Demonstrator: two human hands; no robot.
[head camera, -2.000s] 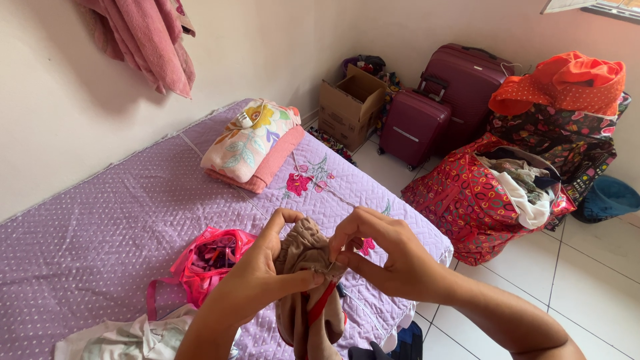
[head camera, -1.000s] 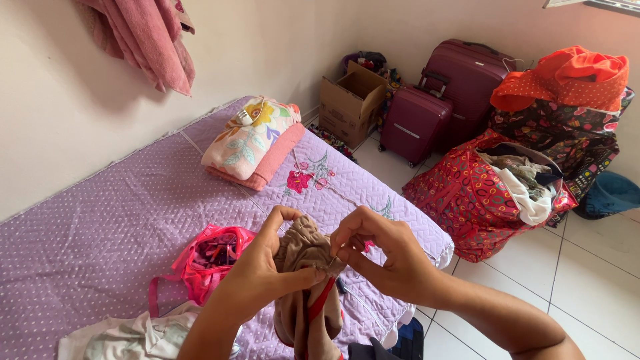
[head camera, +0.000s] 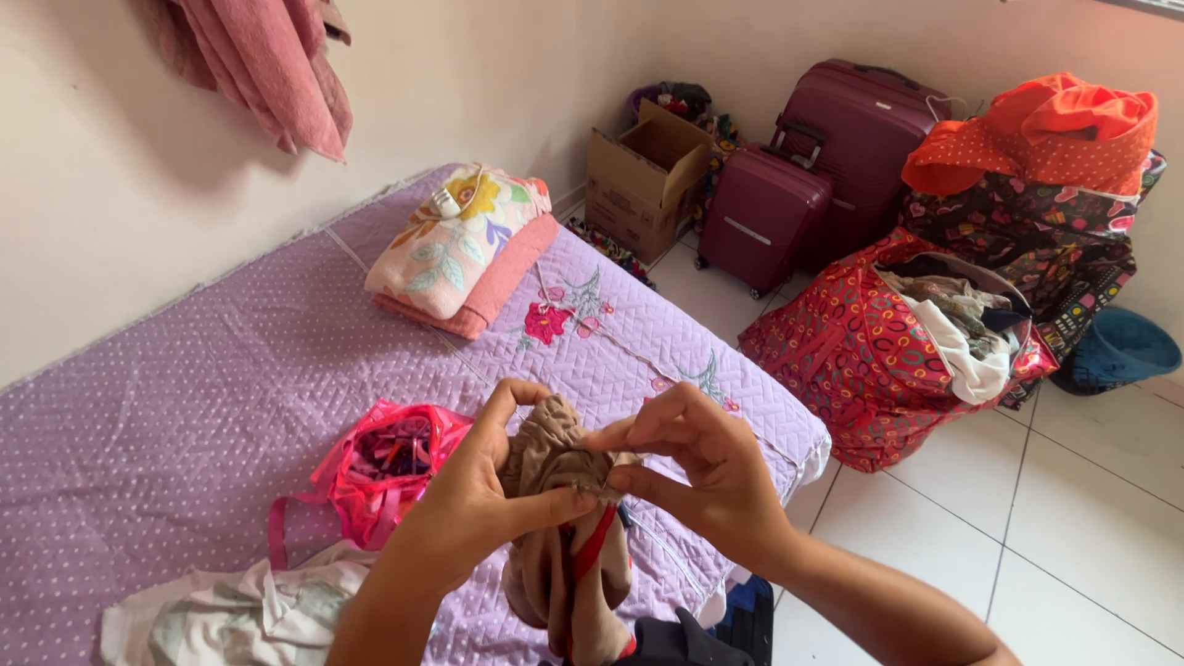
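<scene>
A brown cloth garment (head camera: 546, 462) with a gathered elastic edge and red trim hangs between both hands, over the near edge of the bed. My left hand (head camera: 481, 486) grips it from the left, thumb along a frayed-looking edge. With thumb and fingertips, my right hand (head camera: 703, 462) pinches the same edge from the right; whether it also holds something small cannot be told. Left of the hands lies a bright pink translucent bag (head camera: 370, 513) with small items inside. A white and pale green cloth (head camera: 250, 610) lies crumpled at the lower left.
A purple quilted bedspread (head camera: 203, 407) covers the bed, with a folded floral blanket (head camera: 462, 250) on it. Beyond stand a cardboard box (head camera: 629, 199), maroon suitcases (head camera: 768, 217), a red patterned bag (head camera: 832, 370) full of clothes and a blue basin (head camera: 1119, 347). A pink towel (head camera: 268, 69) hangs at the wall.
My right hand's fingers have shifted and spread a little at the garment's edge. My left hand keeps its hold on the brown cloth.
</scene>
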